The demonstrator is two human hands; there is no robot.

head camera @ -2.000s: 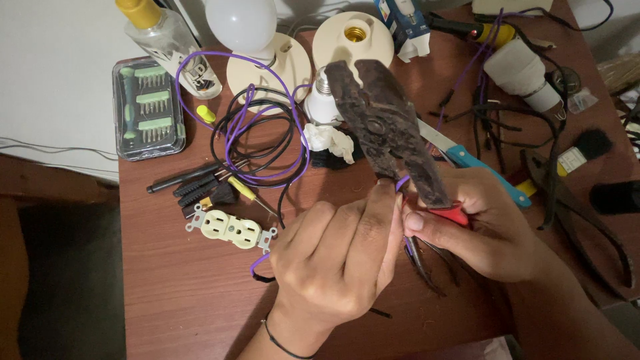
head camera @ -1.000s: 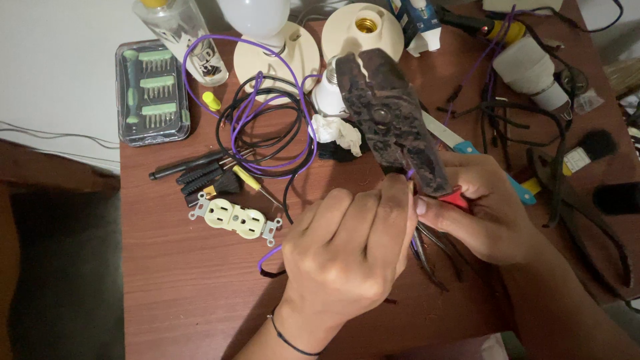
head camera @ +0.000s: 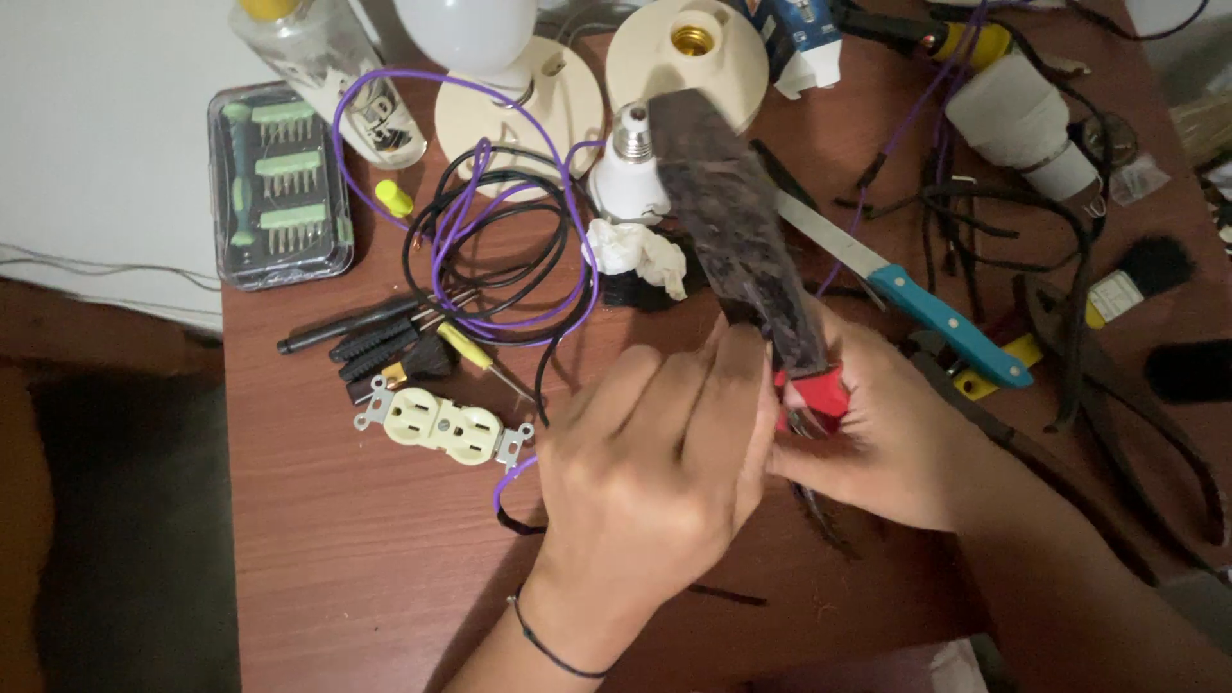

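My right hand is closed round the red handles of worn, dark metal pliers, whose head points up and away. Close against the tool's near end is my left hand, its fingers curled; a purple and black wire runs in under it from the left. What its fingertips pinch is hidden. Left of that hand lies a cream duplex outlet with metal mounting ears. Beyond it, a coil of black and purple wire rests on the table.
Behind stand two round lamp holders, a white bulb and a bottle. A bit set and small screwdrivers lie left. At right are a blue-handled knife, large pliers, a brush and black cable pieces.
The pliers have turned so that their head shows more edge-on, and their red handles show more between my hands. The purple wire seen at the jaws earlier is now hidden there.
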